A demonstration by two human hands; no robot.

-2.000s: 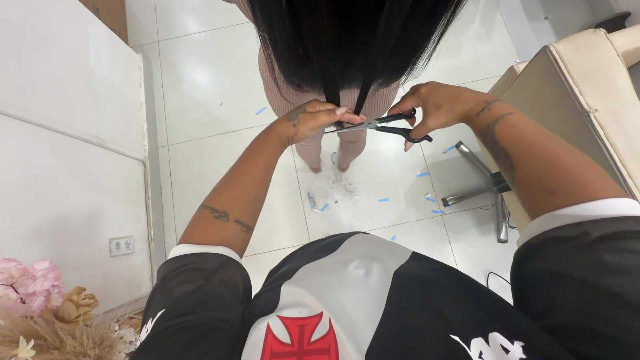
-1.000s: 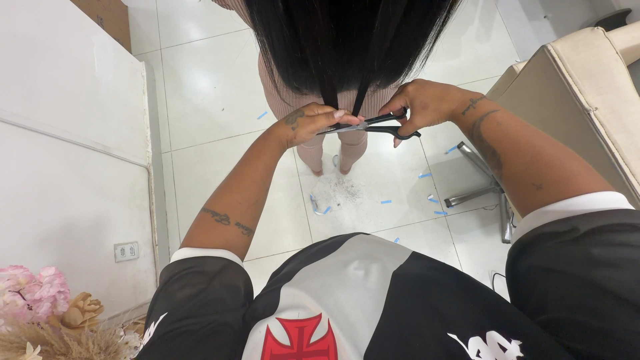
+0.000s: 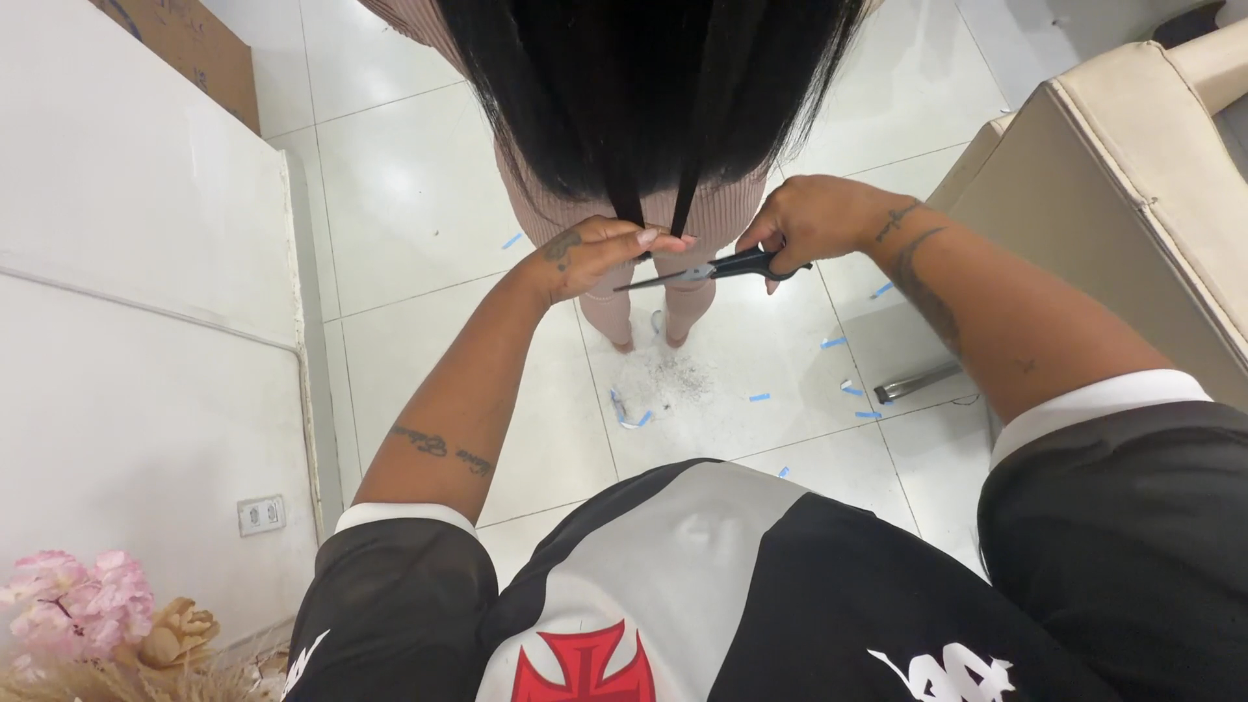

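Note:
Long straight black hair (image 3: 634,97) hangs down the back of a person in ribbed pinkish clothes (image 3: 736,210). Two narrow strands reach lower than the rest, and my left hand (image 3: 595,255) holds their ends between its fingers. My right hand (image 3: 814,229) grips black-handled hair scissors (image 3: 702,273). Their blades look closed, point left and lie just below my left fingers, apart from the strands.
Blue-and-white strips (image 3: 759,397) and hair clippings (image 3: 673,378) lie on the tiled floor around the person's feet. A beige padded chair (image 3: 1092,224) stands at the right, its metal leg (image 3: 916,382) reaching inward. Left are a white wall (image 3: 146,370) and pink artificial flowers (image 3: 83,600).
The scissors, at my left fingers one second ago, now sit slightly lower, clear of the strand ends. Two seconds ago their handles were spread apart; now they are together. My left hand stays at the strands.

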